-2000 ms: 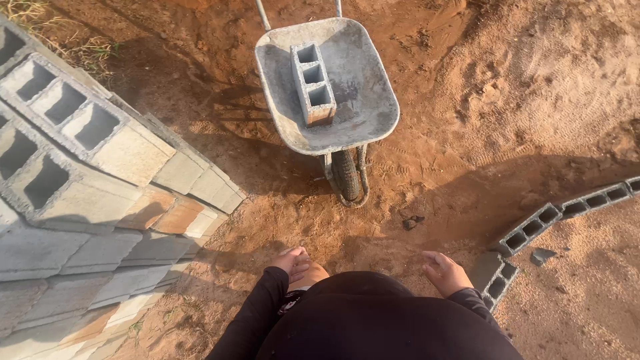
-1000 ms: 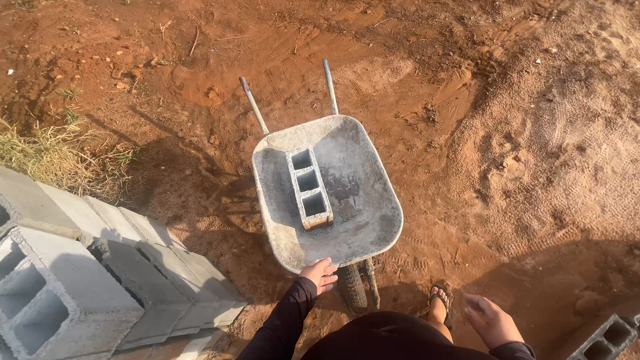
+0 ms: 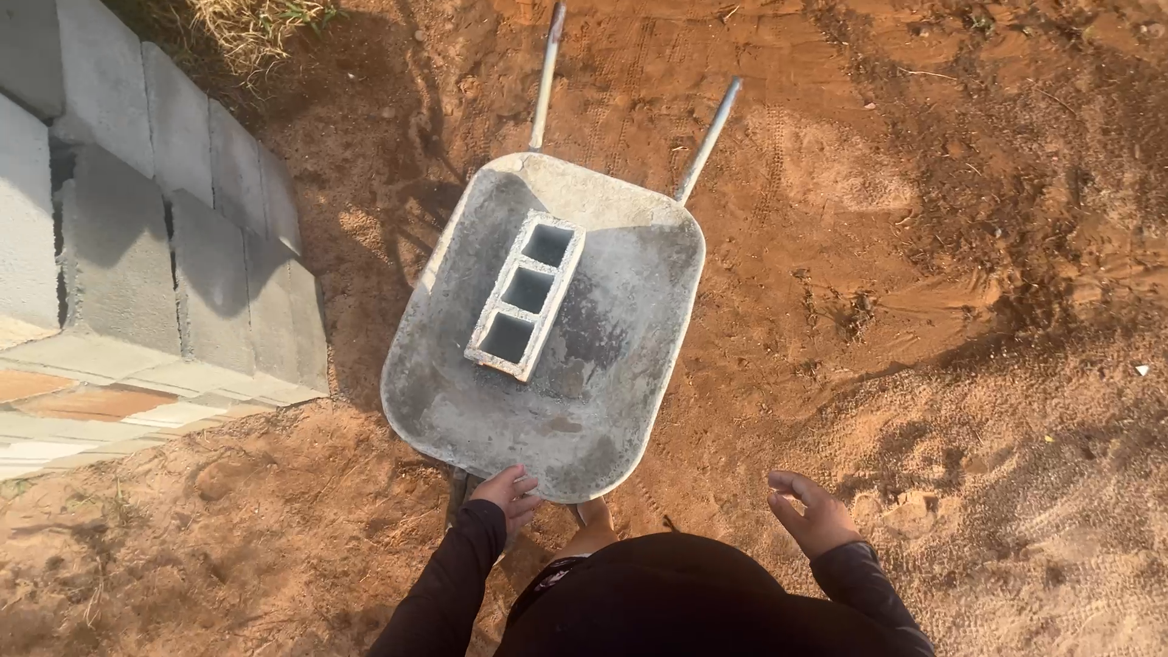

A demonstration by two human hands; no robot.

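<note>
A metal wheelbarrow (image 3: 611, 383) stands in front of me, its tray's near rim by my legs and its two handles pointing away. Inside the tray lies one concrete block (image 3: 527, 290), its three square hollows facing up. My left hand (image 3: 511, 500) is at the near rim of the tray, fingers loosely spread; whether it touches the rim I cannot tell. Off to the right of the tray, my right hand (image 3: 812, 516) hangs over the dirt with thumb and fingers apart, holding nothing. The wheel is mostly hidden beneath the tray and my left hand.
On the left rises a stack of concrete blocks (image 3: 214, 292), its corner close to the wheelbarrow's left side. Dry grass (image 3: 251, 36) grows behind the stack. Reddish dirt (image 3: 912, 301) with ruts and tyre marks surrounds the wheelbarrow.
The view has shifted strongly. I have come closer to the wheelbarrow, which stood farther ahead of me two seconds ago. The block still lies in its tray.
</note>
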